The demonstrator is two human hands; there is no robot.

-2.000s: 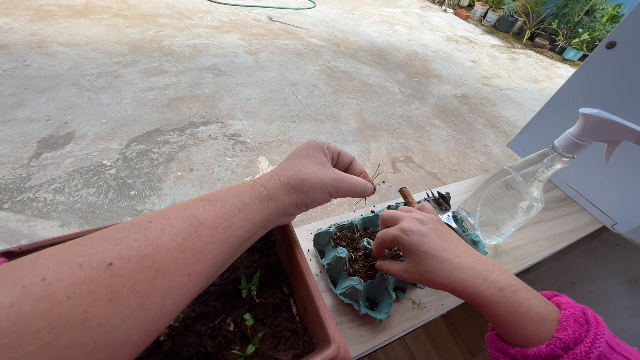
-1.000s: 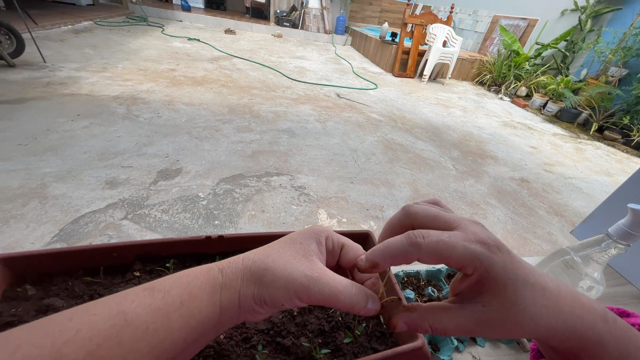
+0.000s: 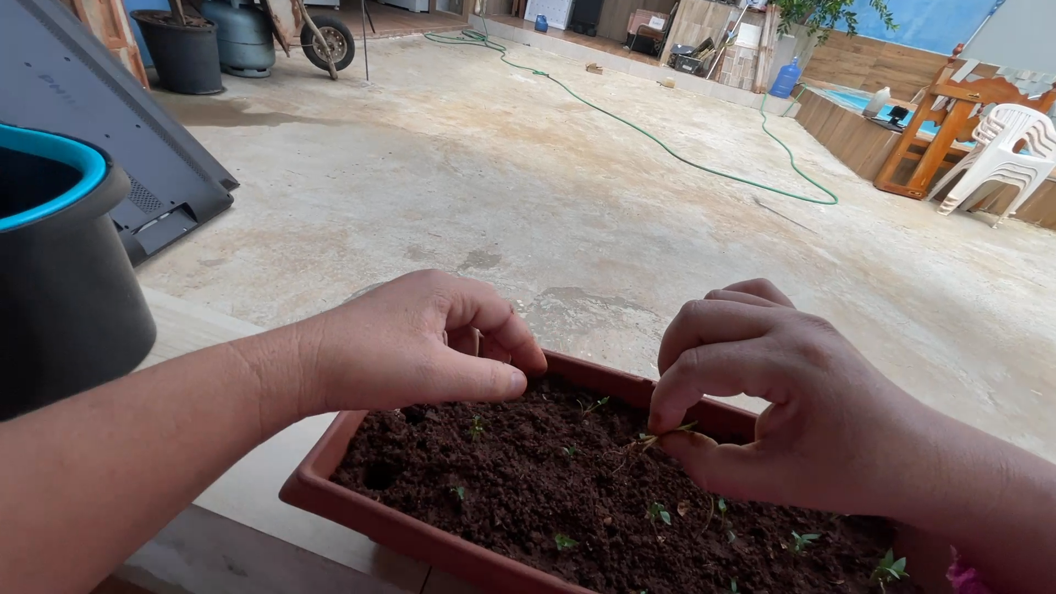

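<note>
My right hand point(image 3: 767, 396) pinches a small seedling point(image 3: 652, 437) with thin roots between thumb and forefinger, just above the soil. My left hand point(image 3: 429, 346) is over the far left part of the planter, its thumb and curled fingers apart, with nothing visible between them. Below both hands lies a rectangular terracotta-coloured planter point(image 3: 322, 487) filled with dark soil point(image 3: 511, 487). Several small green seedlings stand in it, such as one at the near right point(image 3: 889, 568). A small hole point(image 3: 380, 476) shows in the soil at the left end.
A black pot with a turquoise inner rim point(image 3: 82, 272) stands at the left, beside a leaning dark panel point(image 3: 107, 107). The planter rests on a pale board point(image 3: 272, 520). Beyond is a concrete floor with a green hose point(image 3: 660, 153) and stacked white plastic chairs point(image 3: 1011, 157).
My hands have moved apart; the seedling is now in my right hand, over the planter. The view has swung left, and the egg-carton tray and spray bottle are out of view.
</note>
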